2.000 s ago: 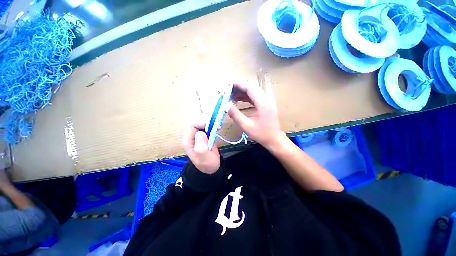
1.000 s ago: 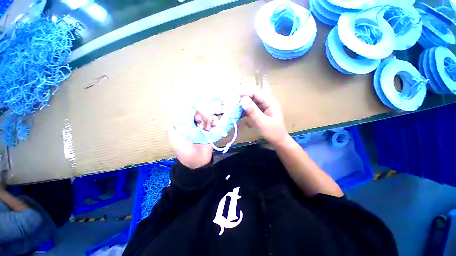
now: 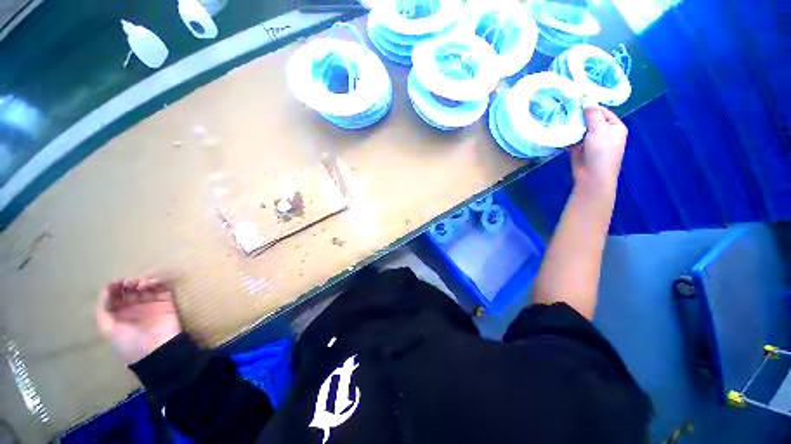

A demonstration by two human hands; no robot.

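Note:
My right hand [image 3: 600, 143] is stretched to the right and grips the rim of a white ring [image 3: 548, 111] at the top of a ring stack near the bench's front edge. Light-blue cord ends lie in the ring's centre hole. More ring stacks [image 3: 340, 80] stand behind and to the left. My left hand [image 3: 141, 316] is over the cardboard [image 3: 186, 186] at the lower left, palm up with fingers curled, holding nothing. A small brown work pad [image 3: 295, 208] lies between the hands, with dark stains and a small white piece [image 3: 284, 205] on it.
Two white squeeze bottles [image 3: 146, 46] lie at the bench's far side. Below the front edge is a blue tote [image 3: 487, 264] with a white liner and a few rings. A blue wheeled cart [image 3: 730, 303] stands on the floor at the right.
The view has swung right. The ring has left my left hand, which is now empty. My right hand has moved out to a ring on the right-hand stack. The work pad and bottles have come into view.

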